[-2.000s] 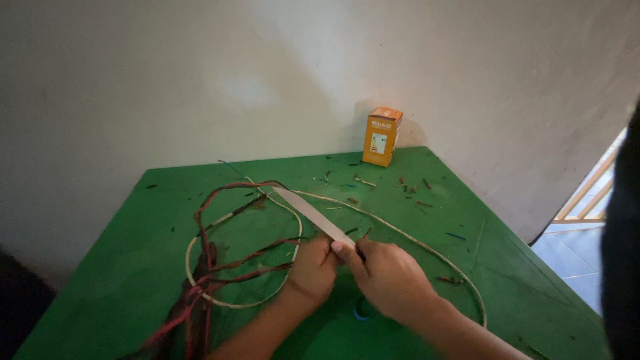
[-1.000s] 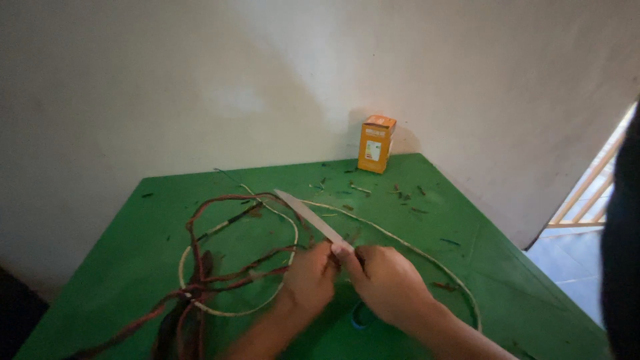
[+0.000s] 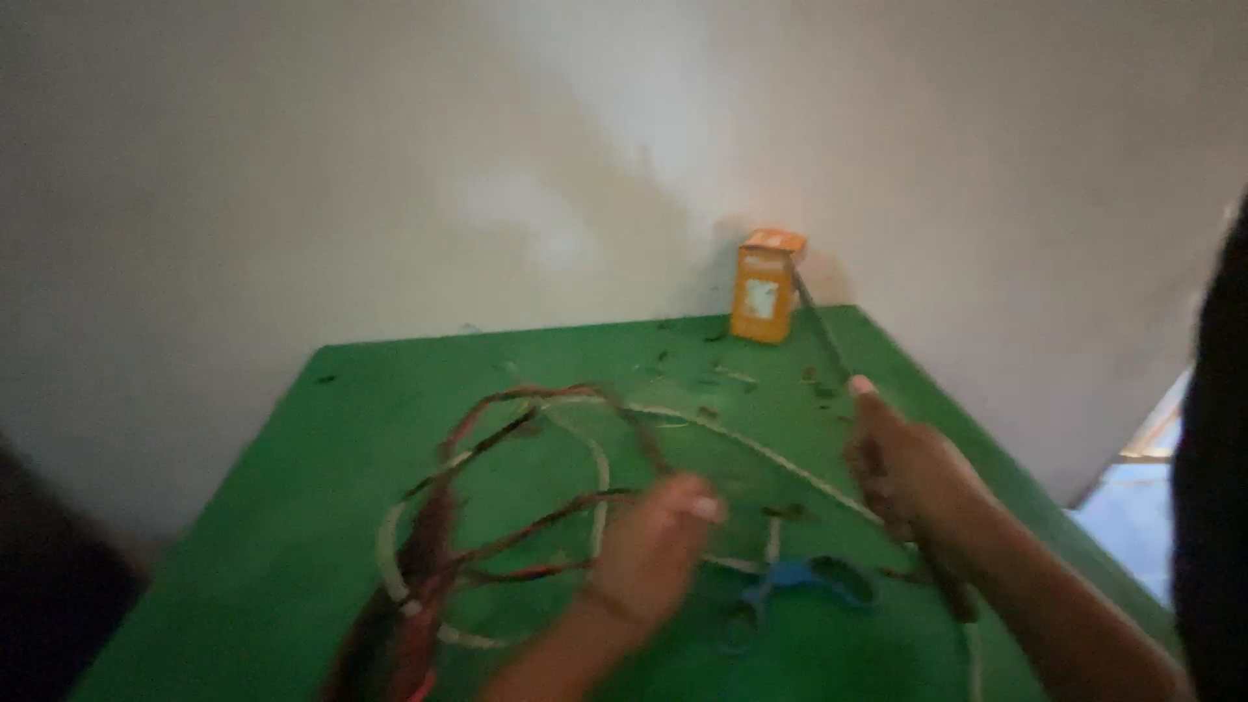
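Observation:
My right hand (image 3: 902, 468) grips the handle of a knife (image 3: 824, 327), whose blade points up and away, its tip overlapping the orange box in view. My left hand (image 3: 658, 536), blurred, is closed on a dark reddish-brown cable (image 3: 643, 434); the cable's end is hidden in the fingers. More such cables (image 3: 429, 536) lie bundled at the left, looped together with a pale cable (image 3: 780, 463) that curves across to the right. Blue-handled scissors (image 3: 795, 575) lie open on the green table between my hands.
An orange cardboard box (image 3: 760, 297) stands at the back of the green table (image 3: 292, 468), by the wall. Small cable scraps (image 3: 736, 375) are scattered in front of it. A dark shape fills the right edge of the view.
My hands, together at the knife before, are now apart. The right hand has moved right with the knife, its blade turned more upright. The blue-handled scissors now show more fully.

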